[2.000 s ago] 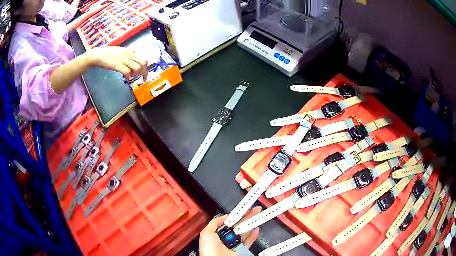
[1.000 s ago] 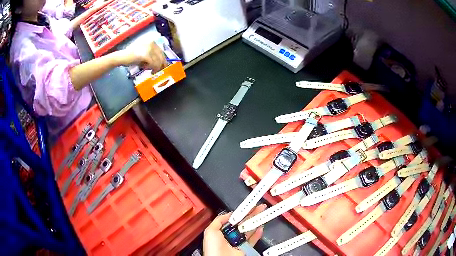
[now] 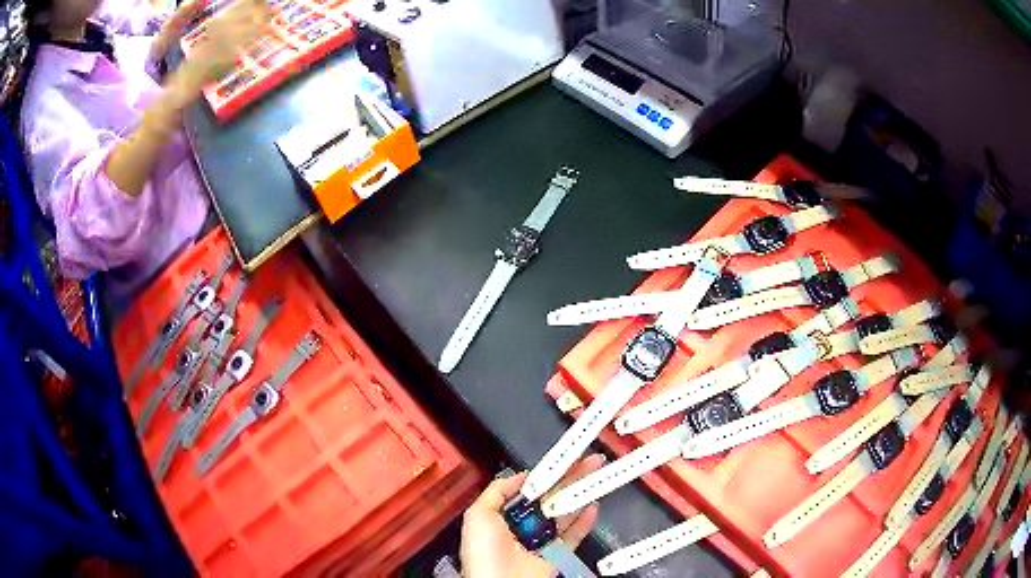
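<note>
My left hand (image 3: pixel 497 540), at the bottom middle, holds a smartwatch (image 3: pixel 528 522) with a lit dark face; its light blue strap runs down past the frame edge. The pale strap ends of two other watches, one with its case (image 3: pixel 648 355) face up, reach to this hand; I cannot tell whether it grips them. Many cream and blue-grey strap watches (image 3: pixel 837 392) lie overlapping on the stacked red tray (image 3: pixel 746 474) at right. A single grey-blue strap watch (image 3: pixel 520 244) lies on the dark bench. My right hand is not in view.
Grey-strap watches (image 3: pixel 265 399) lie on a lower-left red tray stack (image 3: pixel 328 497). An orange-and-white carton (image 3: pixel 367 175), a white machine (image 3: pixel 475 57) and a scale (image 3: pixel 627 99) stand at the back. A person in pink (image 3: pixel 79 169) is at left.
The other person's hand has moved from the orange carton up and left to the back red tray. The view has shifted slightly; my left hand still holds the watch.
</note>
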